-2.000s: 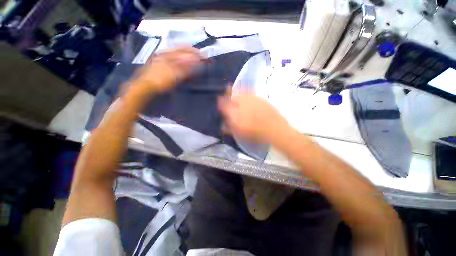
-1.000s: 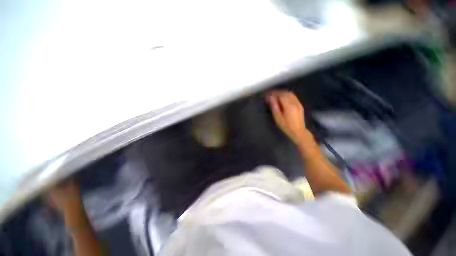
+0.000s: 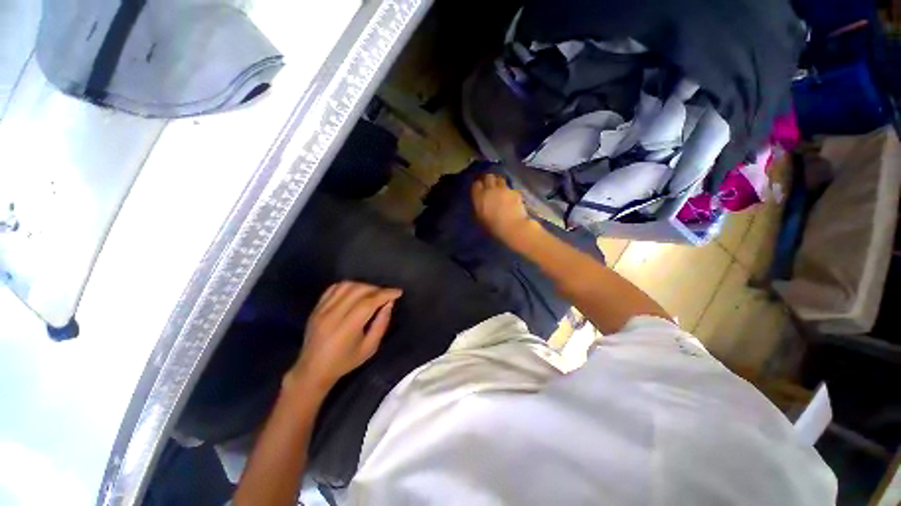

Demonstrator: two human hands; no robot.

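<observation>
My right hand (image 3: 499, 206) is closed on a dark navy cloth (image 3: 538, 287) beside my lap, below the table's level. The cloth hangs down in folds, and part of it is hidden by my hand and forearm. My left hand (image 3: 346, 326) lies palm down on my dark-clothed lap (image 3: 415, 287), thumb apart, with nothing seen in it. Stacked grey pocket pieces (image 3: 188, 59) with a dark bar lie on the white table (image 3: 188, 188) at the upper left.
A measuring tape (image 3: 259, 217) runs along the table edge. A container at the upper right holds pale and dark cut pieces (image 3: 632, 188), with dark cloth (image 3: 711, 59) draped over it. Pink cloth (image 3: 741, 188) and a beige bin (image 3: 850, 227) stand beyond, on tiled floor.
The view has swung right and down, away from the machine. My hands have left the panels on the table. My left hand is now on my lap, and my right hand has taken hold of dark cloth.
</observation>
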